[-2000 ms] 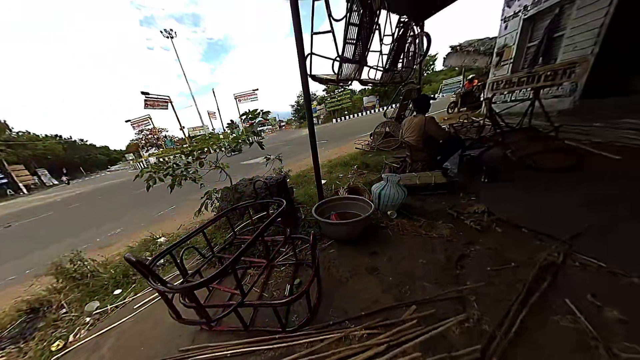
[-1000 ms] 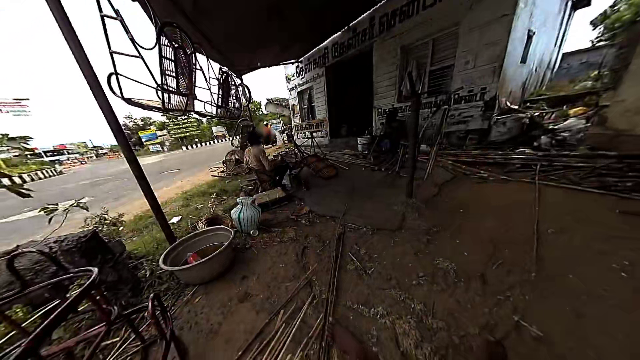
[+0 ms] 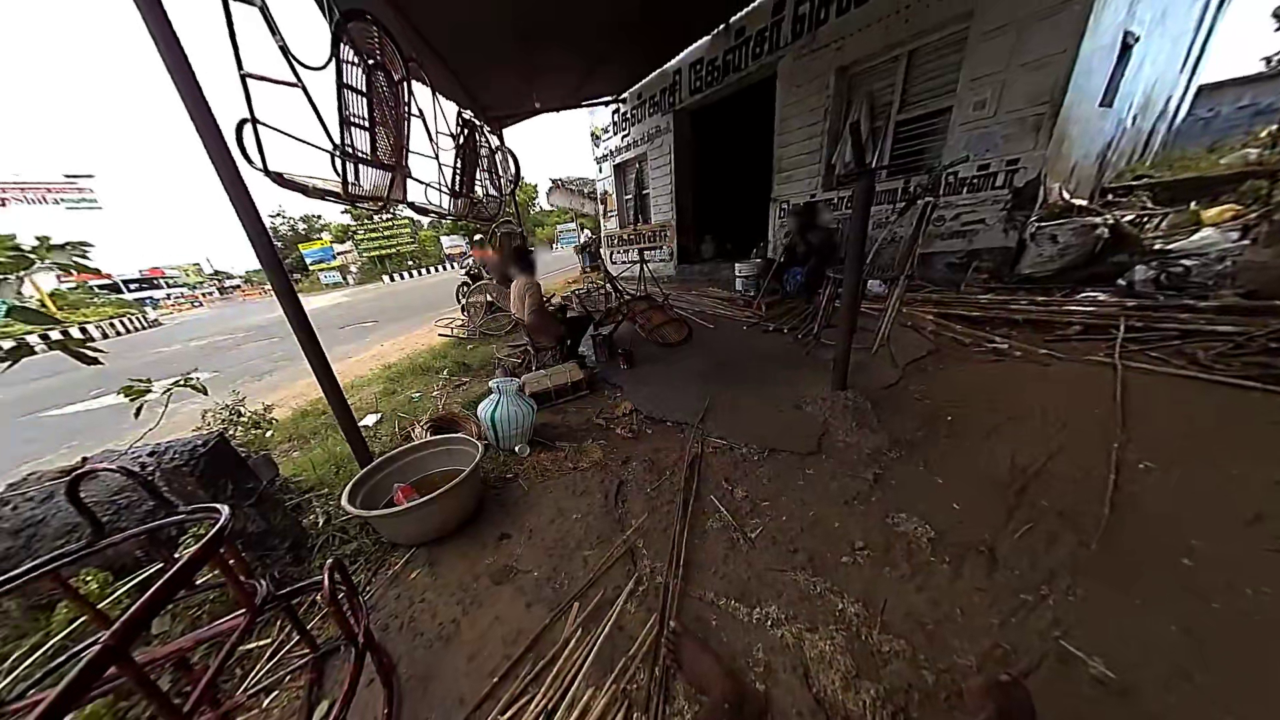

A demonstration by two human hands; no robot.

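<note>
Neither my left hand nor my right hand can be made out. Two dark, blurred shapes at the bottom edge look like my bare feet or legs; one is beside a bundle of long cane sticks [image 3: 590, 660] on the dirt. Left of the sticks is a grey basin [image 3: 415, 490] with liquid and a small red thing inside. Just behind it stands a striped water pot [image 3: 507, 415]. A dark red cane frame [image 3: 130, 620] fills the lower left corner. Cane chair frames [image 3: 370, 110] hang under the awning.
A slanted metal pole [image 3: 255, 230] stands left, a dark post [image 3: 853, 270] right of centre. A seated person [image 3: 535, 310] is by the roadside; another person [image 3: 808, 245] sits near the doorway. Long poles [image 3: 1090, 325] lie along the right, and a rock [image 3: 150, 500] behind the frame.
The view has swung far to the right, bringing in the building front and the pole pile. The seated person stays by the roadside.
</note>
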